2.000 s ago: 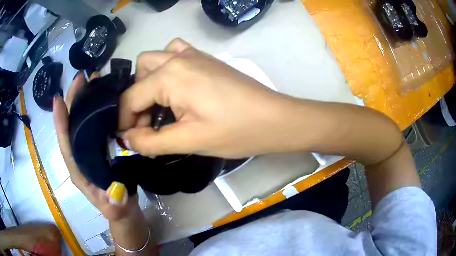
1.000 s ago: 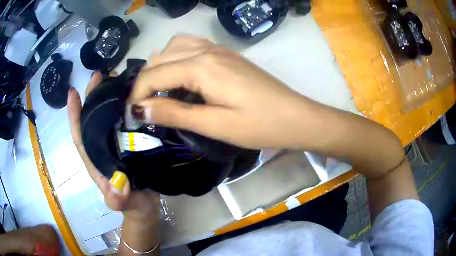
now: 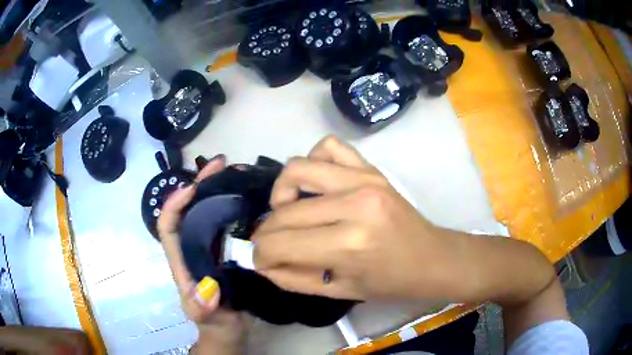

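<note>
A black camera head housing (image 3: 208, 225) with an open inside is held above the pale bench. My left hand (image 3: 187, 256) grips its left side, with the yellow-coated thumb at the lower edge and fingers behind. My right hand (image 3: 339, 225) reaches over the opening, its fingertips at a white lead (image 3: 239, 253) inside the shell. The hand is slightly blurred and hides most of the inside, so whether it grips the lead is unclear. A black part with a ring of pale dots (image 3: 163, 197) lies just behind the left fingers.
Several black camera modules stand at the back, some showing dots (image 3: 323, 31), others circuit boards (image 3: 374, 96). More lie at left (image 3: 181, 107). A clear blister tray (image 3: 589, 166) with modules sits on the orange area at right. A person's arm (image 3: 45, 340) shows at lower left.
The view has shifted, showing more of the back of the bench. The right hand's fingers have curled over the opening, and the lead's yellow mark no longer shows.
</note>
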